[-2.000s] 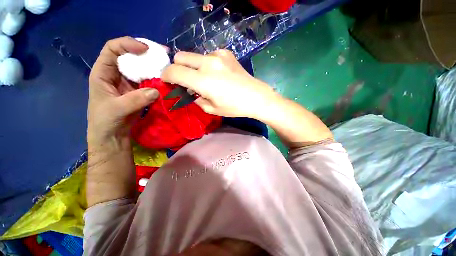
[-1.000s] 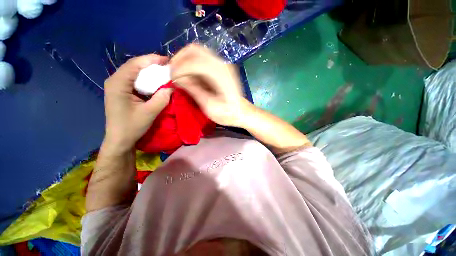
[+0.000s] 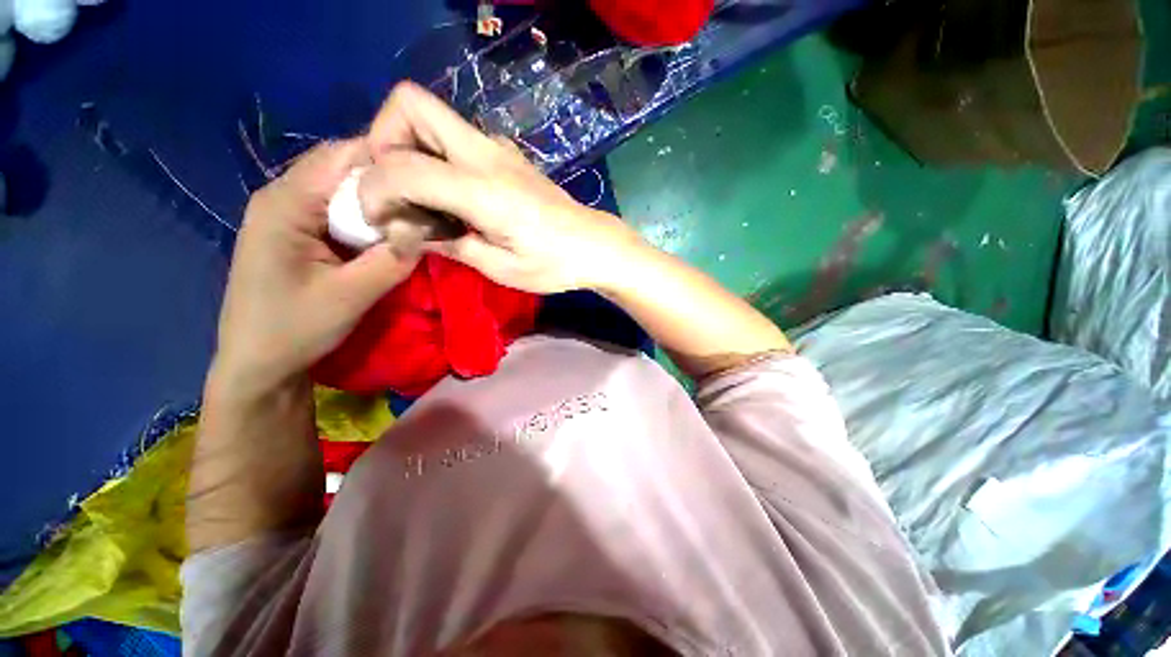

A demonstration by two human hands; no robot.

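A white ball [image 3: 349,213] is between my two hands, mostly covered by fingers. The red plush flower [image 3: 417,336] hangs below it against my shirt, one lobe pointing down. My left hand [image 3: 285,263] grips the ball from the left, with its thumb at the join between ball and flower. My right hand [image 3: 482,193] lies over the ball's right side with bent fingers. A dark object, probably the snips, is partly hidden under its fingers. A thin thread loop [image 3: 595,187] shows right of this hand. No needle can be made out.
Crinkled clear film [image 3: 584,90] lies along the edge of the blue table [image 3: 103,295]. Red flowers [image 3: 652,13] and white balls [image 3: 46,16] are at the top. A yellow bag [image 3: 129,520] is lower left. Silvery sacks [image 3: 976,424] and a brown drum [image 3: 1002,90] are at right.
The white ball is now largely covered by my right hand's fingers, which have moved left over it. The dark snips blades, plain two seconds ago, are mostly hidden. The whole view has shifted slightly.
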